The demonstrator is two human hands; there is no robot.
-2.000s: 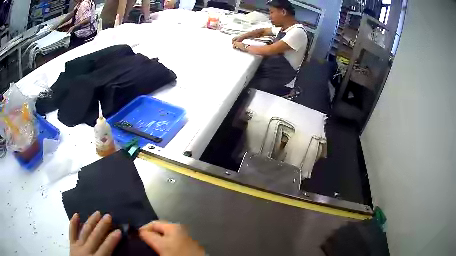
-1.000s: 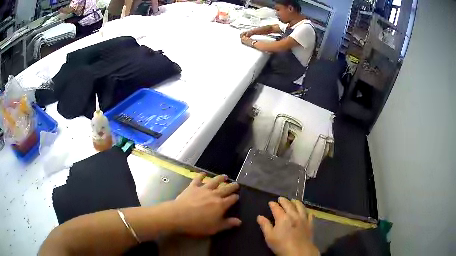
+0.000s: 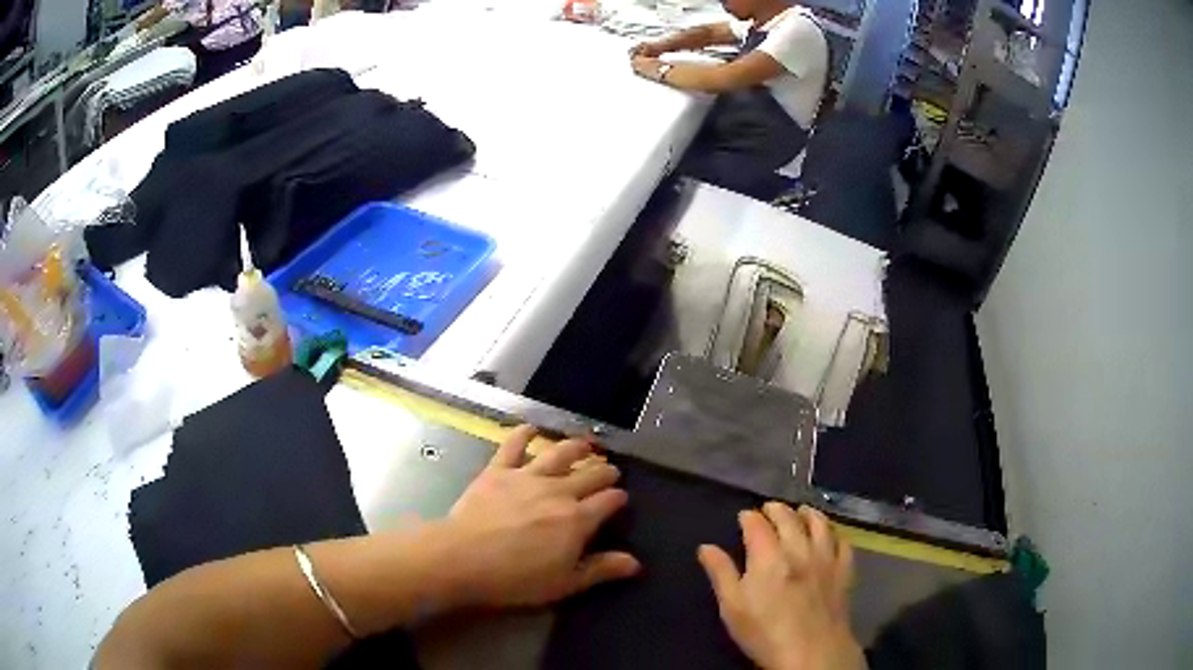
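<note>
A black fabric piece lies flat on the grey metal press bed, its far edge at the silver bar with the yellow strip. My left hand lies palm down at the piece's left edge, fingertips at the bar, fingers apart. My right hand lies on its right side, fingers apart, fingertips near the bar. Both hands press and do not grasp. A stack of black pieces lies beside my left forearm, which hides its near part. More black fabric lies at the bed's right end.
A metal plate sits beyond the bar. A squeeze bottle, a blue tray with a dark tool and a smaller blue basket stand at left. A black fabric heap lies behind. A person sits at the white table.
My hands left the stack at left, and a black piece now lies under them at the bar. Since one second ago the bar shows more clearly across the piece's far edge; the hands have barely moved.
</note>
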